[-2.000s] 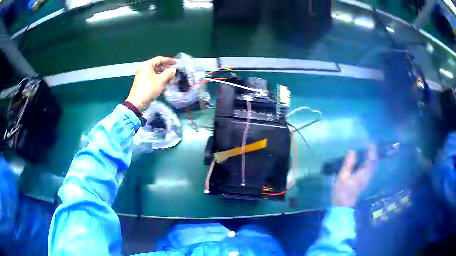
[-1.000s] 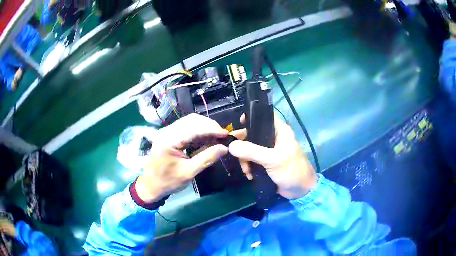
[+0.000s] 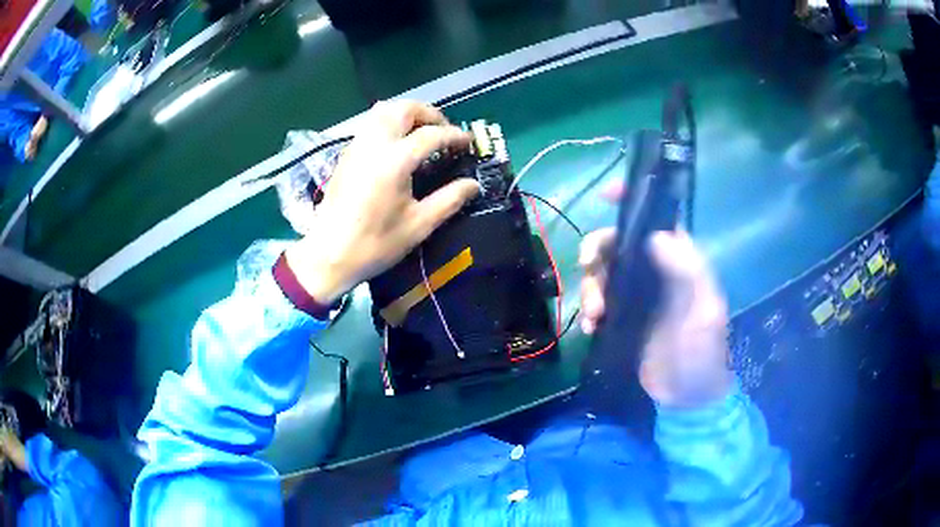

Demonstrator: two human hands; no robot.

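Note:
The black unit housing (image 3: pixel 474 299) lies on the green bench mat in front of me, with amber tape (image 3: pixel 438 284) stuck diagonally across it. A circuit board (image 3: pixel 489 144) stands on edge at its upper right. My left hand (image 3: pixel 383 196) lies over the unit's upper left, fingertips at the board; whether it holds anything is hidden. My right hand (image 3: pixel 675 309), blurred, grips a black electric screwdriver (image 3: pixel 637 221) upright, right of the unit and apart from it. A thin white wire (image 3: pixel 441 309) hangs down the housing.
Clear plastic bundles (image 3: pixel 299 196) lie partly hidden behind my left arm. A pale rail (image 3: pixel 165 242) crosses the bench beyond the unit. Rows of boards (image 3: pixel 850 283) lie at the right near edge. Another black unit (image 3: pixel 67 355) and a person's blue sleeve (image 3: pixel 72 484) are at far left.
My hands have moved apart from over the unit's middle. The left went up to the board; the right moved right with the screwdriver. The tape and housing are uncovered again.

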